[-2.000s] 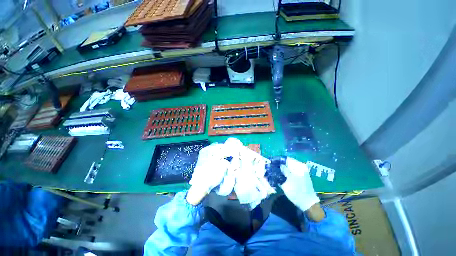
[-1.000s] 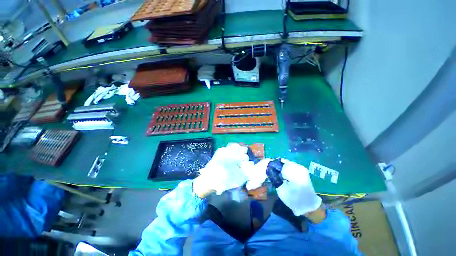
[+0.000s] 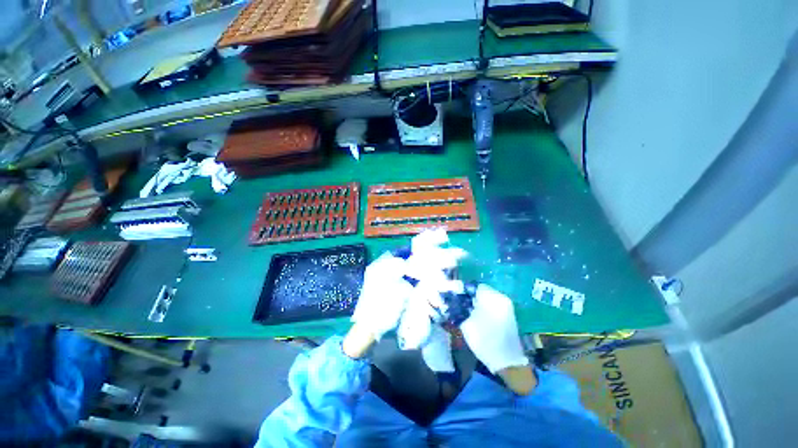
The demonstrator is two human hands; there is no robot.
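My left hand (image 3: 381, 296), in a white glove, and my right hand (image 3: 493, 331), also white-gloved, meet at the bench's front edge. Between them they grip a crumpled white cloth or spare glove (image 3: 429, 284), which hangs below the edge. A dark patch at my right fingertips may be stained glove or a dark part; I cannot tell. The cloth and hands hide nearly all of the small orange fixture. A black parts tray (image 3: 312, 283) with silver specks lies left of my hands.
Two orange-brown component trays (image 3: 306, 213) (image 3: 421, 207) lie behind. A dark flat plate (image 3: 521, 229) and a white toothed piece (image 3: 558, 297) are at right. An electric screwdriver (image 3: 483, 131) hangs at the rear. Finned bars (image 3: 156, 215) lie left; a carton (image 3: 647, 394) stands below right.
The white cloth has spread out between my hands compared with one second ago and now covers the orange fixture. My right hand has moved left. The view has shifted slightly.
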